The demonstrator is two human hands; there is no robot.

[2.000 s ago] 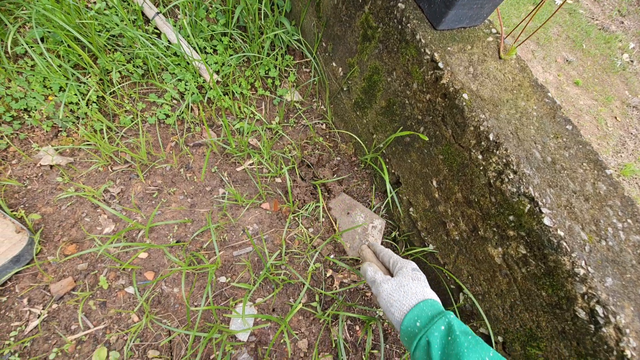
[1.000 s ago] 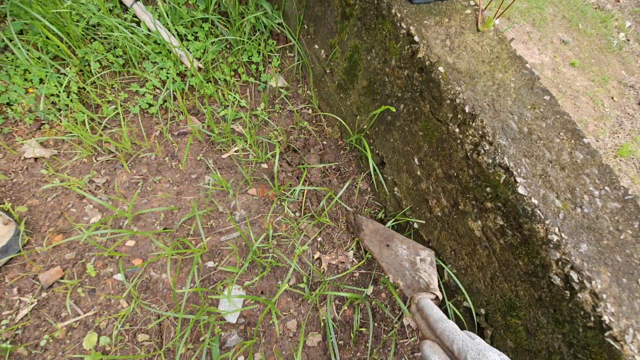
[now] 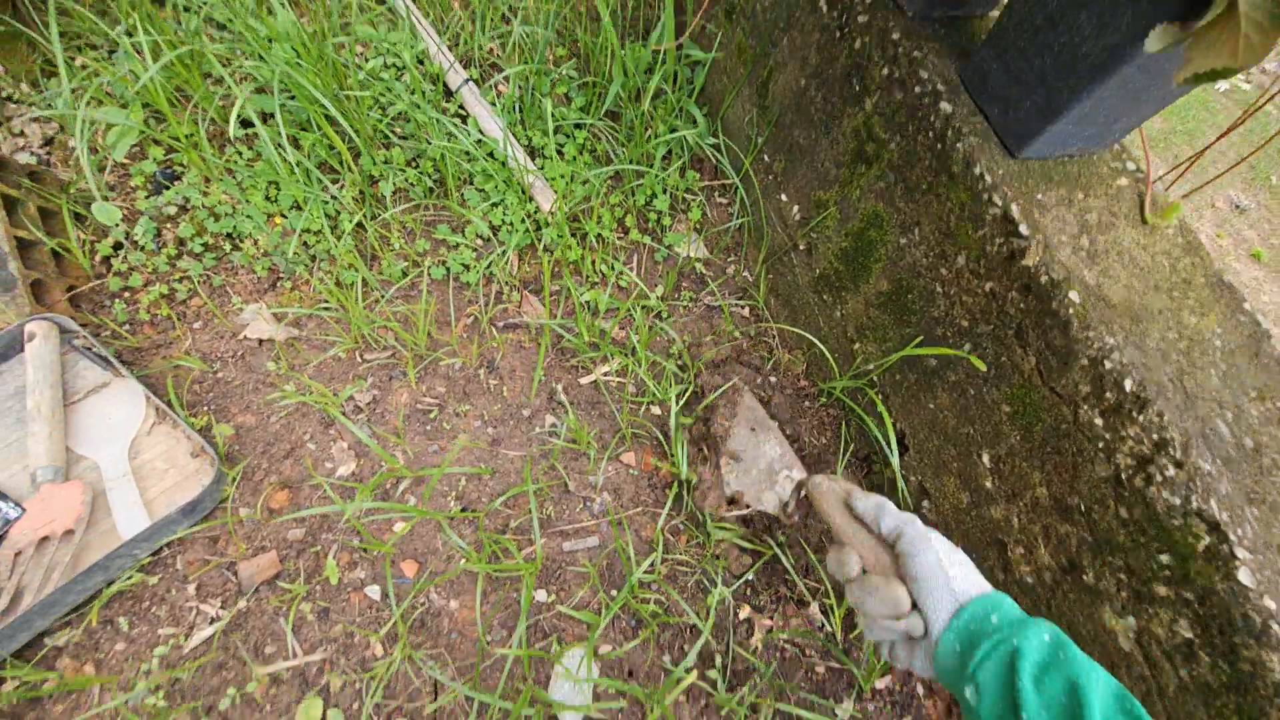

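My right hand (image 3: 900,570), in a pale work glove with a green sleeve behind it, is closed around the handle of a pointed metal trowel (image 3: 760,455). The trowel's dirt-covered blade points up and left, its tip against the brown soil (image 3: 450,420) near the foot of the concrete wall. Long grass blades (image 3: 870,400) grow between the trowel and the wall. My left hand does not show.
A mossy concrete wall (image 3: 960,300) runs along the right, with a dark box-like object (image 3: 1075,80) on top. At the left lies a black-rimmed tray (image 3: 190,500) with a hand fork (image 3: 45,420) and a pale scoop (image 3: 110,440). A stick (image 3: 490,120) rests in the grass.
The view has shifted, bringing the tray's tools and the dark box into sight. The trowel's tip has moved up along the wall's foot since one second ago.
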